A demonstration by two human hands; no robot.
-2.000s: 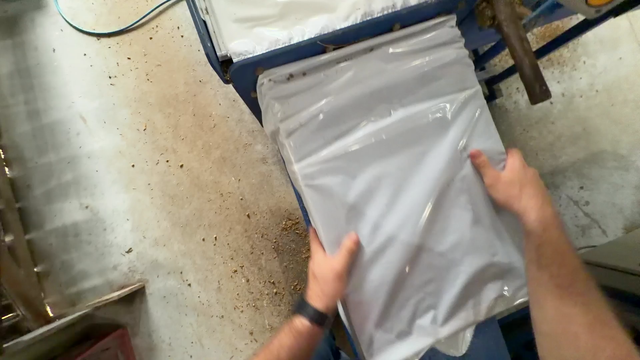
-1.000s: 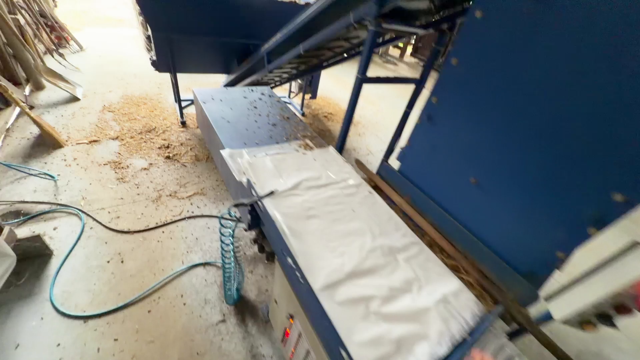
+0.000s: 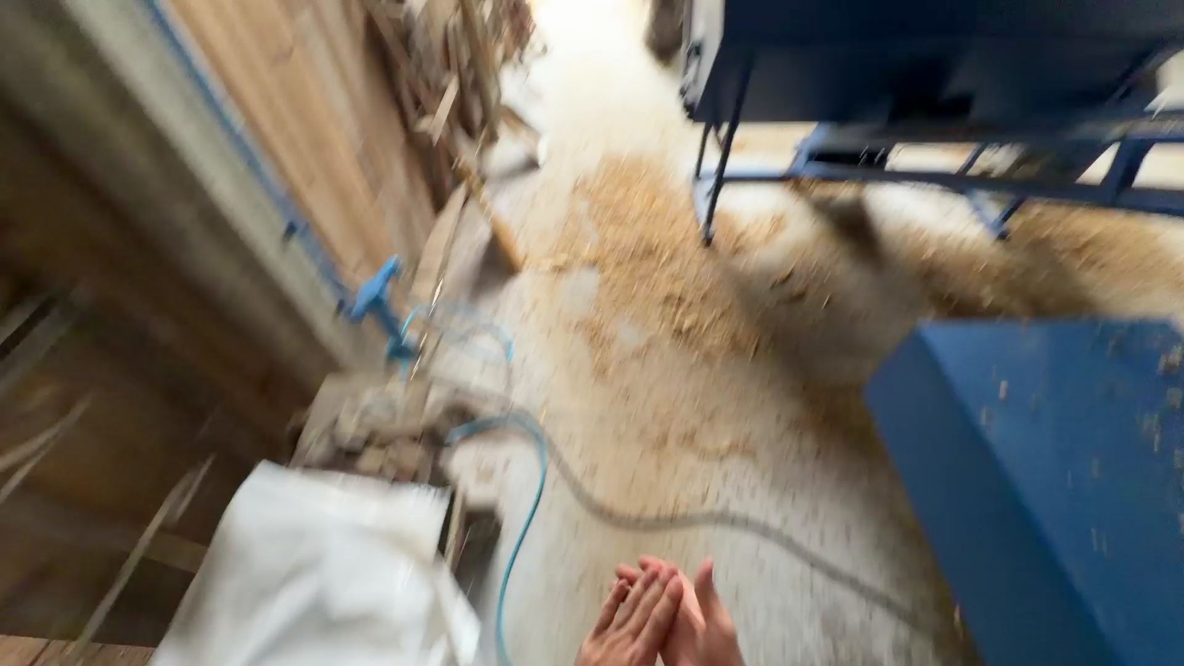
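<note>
At the bottom centre, my left hand (image 3: 631, 618) and my right hand (image 3: 700, 622) are together, palm against palm, with the left one partly over the right. Neither holds anything. White plastic sheeting or bags (image 3: 324, 564) lie to the left of my hands, not touched by them. Between that plastic and my hands a teal air hose (image 3: 524, 536) runs along the floor, and a dark cable (image 3: 684, 518) curves past just beyond my fingers. The view is blurred.
A blue metal housing (image 3: 1064, 481) with wood chips on it stands at the right. Farther off is a blue machine (image 3: 888, 65) on legs, with wood shavings (image 3: 666, 268) on the floor beside it. Wooden boards (image 3: 324, 111) and a blue clamp-like fitting (image 3: 375, 291) are at the left.
Two seconds ago both hands were on a stack of grey-white plastic bags; now they are off it and pressed together. The view has swung strongly to another part of the shop.
</note>
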